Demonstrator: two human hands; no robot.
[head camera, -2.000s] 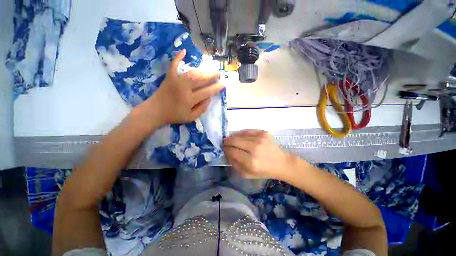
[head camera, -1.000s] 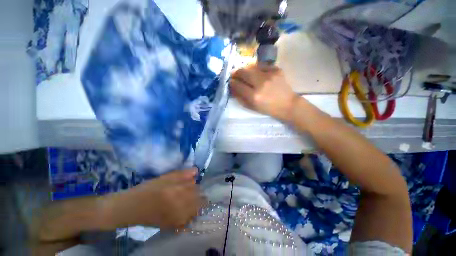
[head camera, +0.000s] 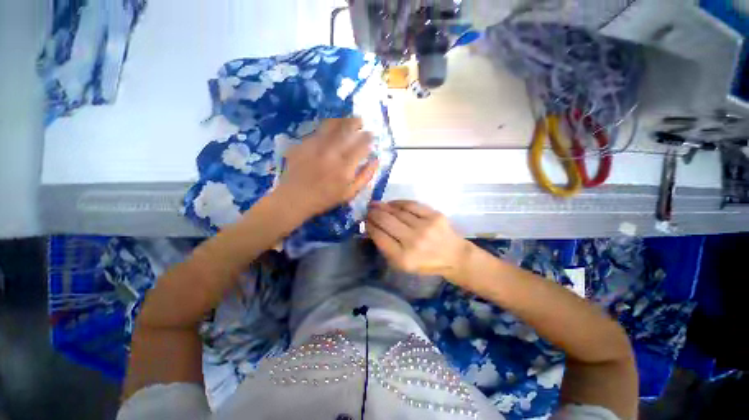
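A blue floral fabric piece (head camera: 238, 156) lies on the white table left of the needle area, its upper right corner at the presser foot under the sewing machine head (head camera: 402, 29). A pale band with a blue edge (head camera: 384, 156) runs along its right side towards me. My left hand (head camera: 327, 164) lies on the fabric, fingers spread over it beside the band. My right hand (head camera: 415, 238) pinches the band's lower end at the table's front edge. The needle is lost in the bright light.
Scissors with yellow and red handles (head camera: 554, 156) lie right of the needle, partly under a lavender-grey tangle (head camera: 575, 70). More floral fabric (head camera: 86, 53) lies at the far left. Blue crates (head camera: 82, 303) and floral pieces (head camera: 484, 328) are below the table's grey edge (head camera: 123, 205).
The fabric has been laid down and turned on the table. My left hand has moved from my lap up onto it. My right hand has come down from the needle area to the band's lower end.
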